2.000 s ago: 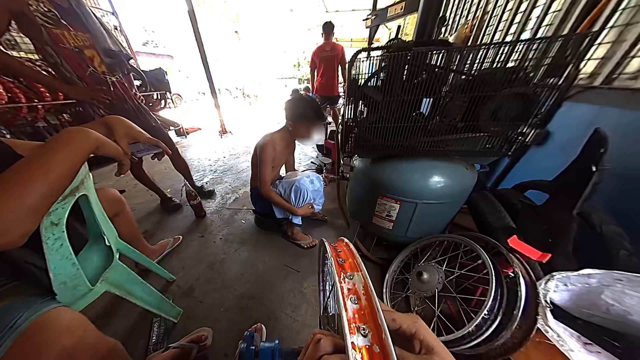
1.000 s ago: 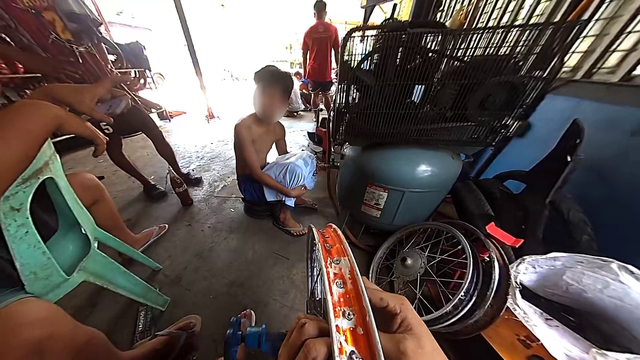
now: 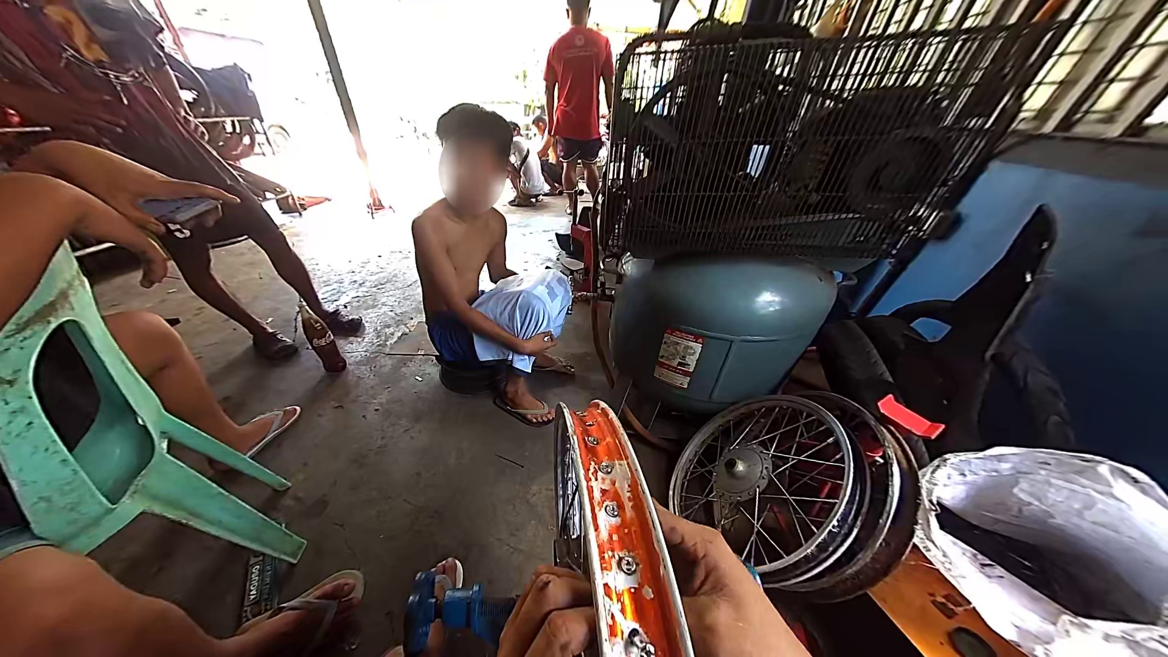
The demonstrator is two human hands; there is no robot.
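Observation:
An orange wheel rim [image 3: 613, 511] with worn paint and spoke nipples along its channel stands upright at the bottom middle. My right hand [image 3: 730, 589] grips its right side, the thumb near the rim edge. On the other side, the bent fingers of my left hand [image 3: 552, 610] press against the rim near its lower part. Some spokes show at the rim's left edge. Just left of my left hand is a blue metal tool, perhaps a vise [image 3: 456, 613], partly cut off by the frame. The lower part of the wheel is out of view.
Spoked wheels [image 3: 766, 484] lie at right below a grey-blue compressor tank [image 3: 721, 333] and its wire cage [image 3: 812, 137]. A white sack [image 3: 1049, 538] is at lower right. A person [image 3: 461, 246] sits ahead; others are beside a green plastic chair [image 3: 155, 474]. A bottle [image 3: 321, 339] stands on the floor.
The seated person ahead has raised their head from a turned, lowered pose. Both of my hands remain on the rim. The view has shifted slightly.

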